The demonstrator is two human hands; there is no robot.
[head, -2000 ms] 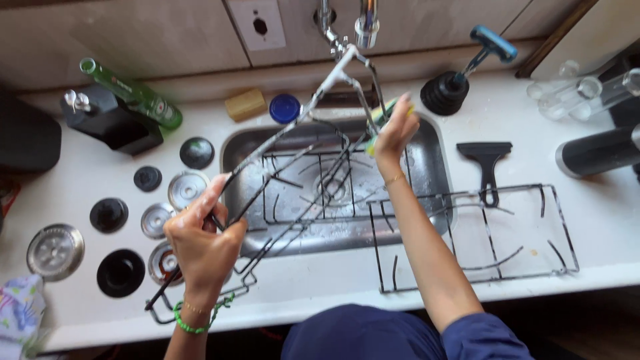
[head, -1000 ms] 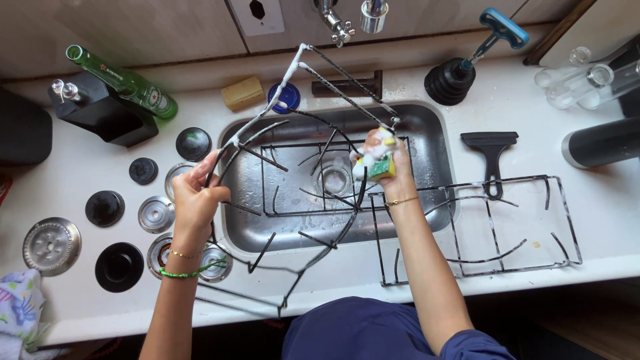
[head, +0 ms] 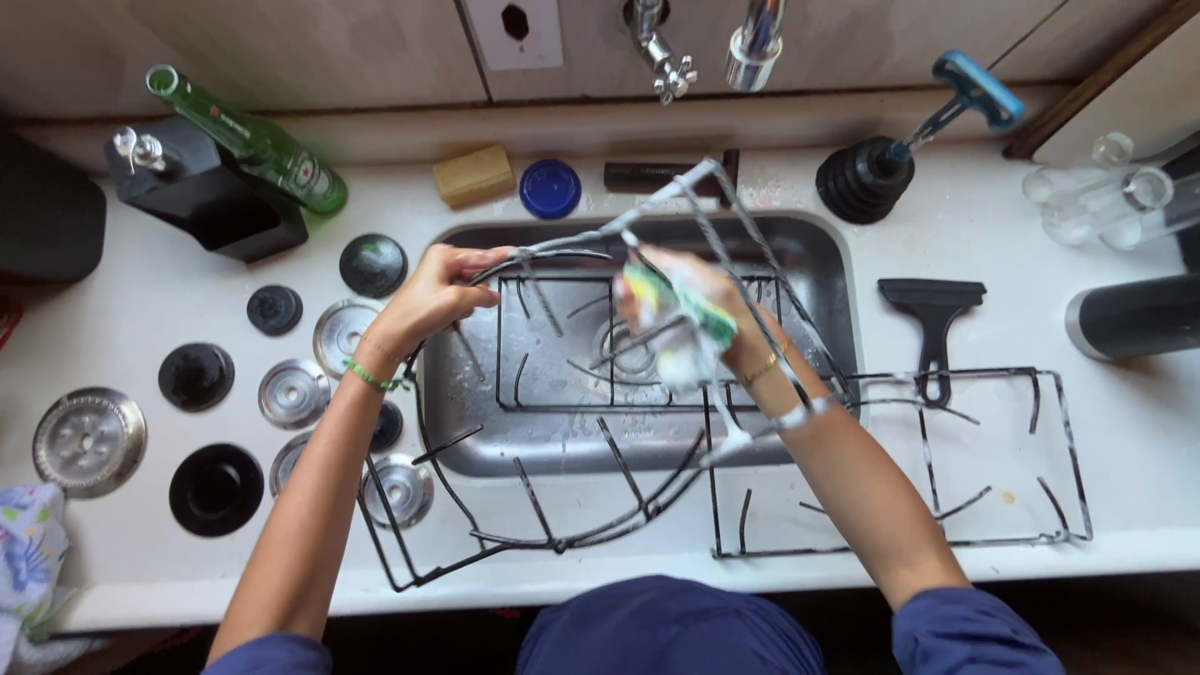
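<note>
My left hand (head: 441, 295) grips the bent wire frame of a black stove grate (head: 562, 544), held tilted above the sink and the counter's front edge. White suds coat the grate's upper and right bars. My right hand (head: 703, 295), blurred, is closed around a soapy green and yellow sponge (head: 698, 314) among the grate's right-hand bars. A second grate (head: 553, 407) lies in the stainless steel sink (head: 581, 450). To the right, a third grate (head: 1073, 450) rests on the white counter, partly behind my right forearm.
Burner caps (head: 216, 489) and metal burner parts (head: 293, 394) lie left. Behind are a green bottle (head: 272, 155), black soap dispenser (head: 216, 197), yellow block (head: 474, 176), blue lid (head: 550, 188) and tap (head: 661, 56). A plunger (head: 864, 178), squeegee (head: 935, 314) and glasses (head: 1097, 202) stand or lie right.
The held grate has been turned and tilted while my left hand stays on its left side. My right hand with the sponge has moved to different bars on the right side.
</note>
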